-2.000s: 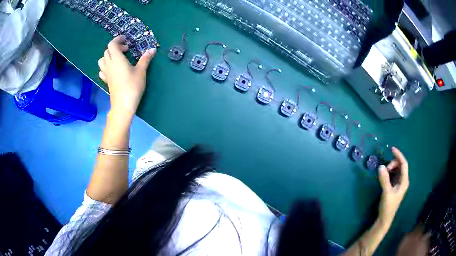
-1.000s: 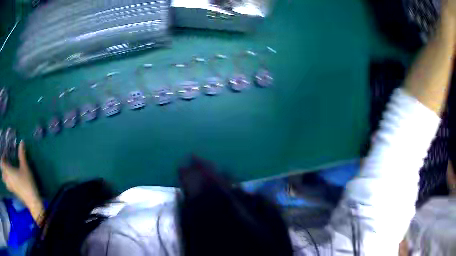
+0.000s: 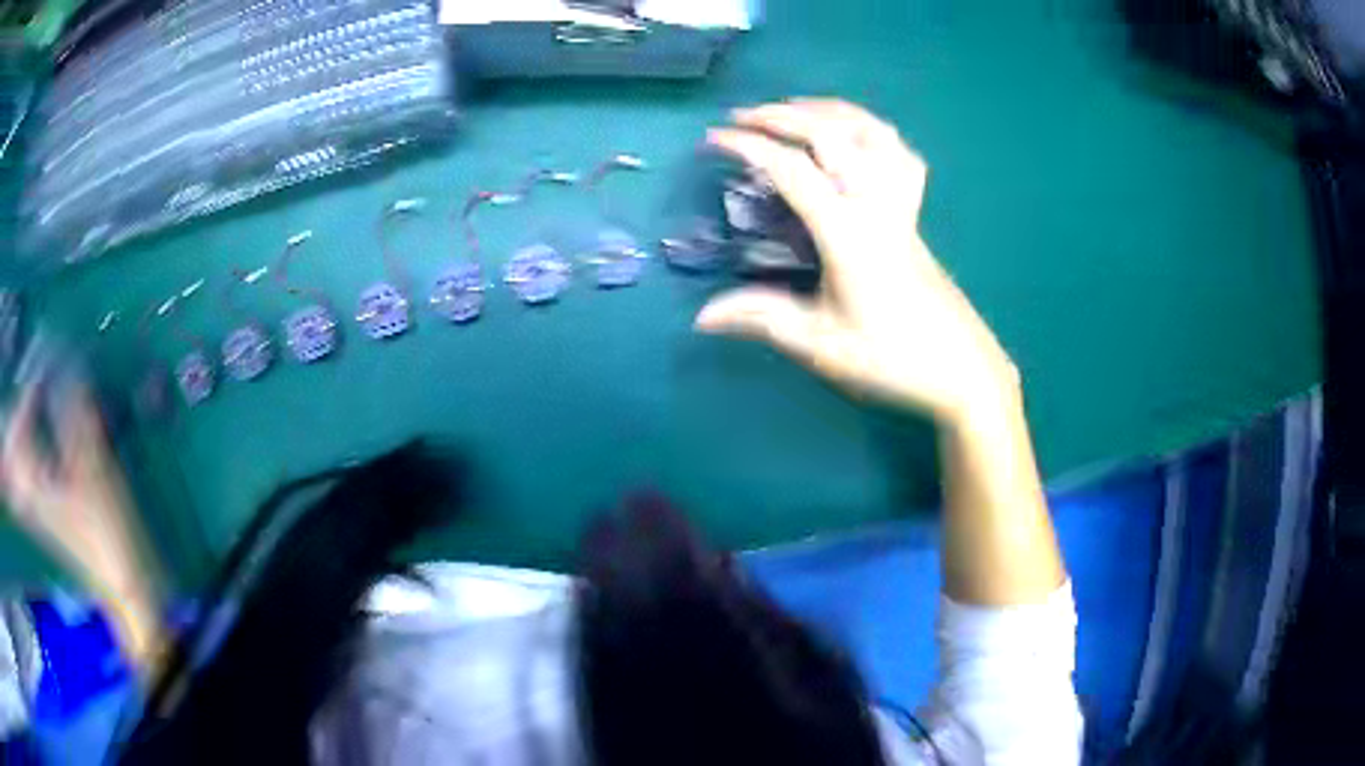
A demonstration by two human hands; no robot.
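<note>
A curved row of small grey-purple wired square parts (image 3: 385, 310) lies across the green mat, with thin leads ending in tiny white plugs above them. My right hand (image 3: 861, 255) is over the right end of the row, its fingers curled around a dark unit with silvery spots (image 3: 771, 225). The unit is blurred and partly hidden by the fingers. The thumb is spread below it. My left hand (image 3: 68, 479) is blurred at the left edge, by the row's left end. A dark blur lies at its fingers, and I cannot tell whether it is held.
Stacked clear blister trays (image 3: 255, 112) stand at the back left. A pale box (image 3: 591, 42), cut off by the top edge, stands beside them. Dark, blurred things (image 3: 1250, 45) are at the top right. Blue floor (image 3: 1115, 524) shows beyond the mat's front edge. Dark hair hangs into the lower view.
The view has swung right since the oldest frame. My right hand has come back from the far right to the row's right end, now with a dark unit. My left hand remains at the left edge.
</note>
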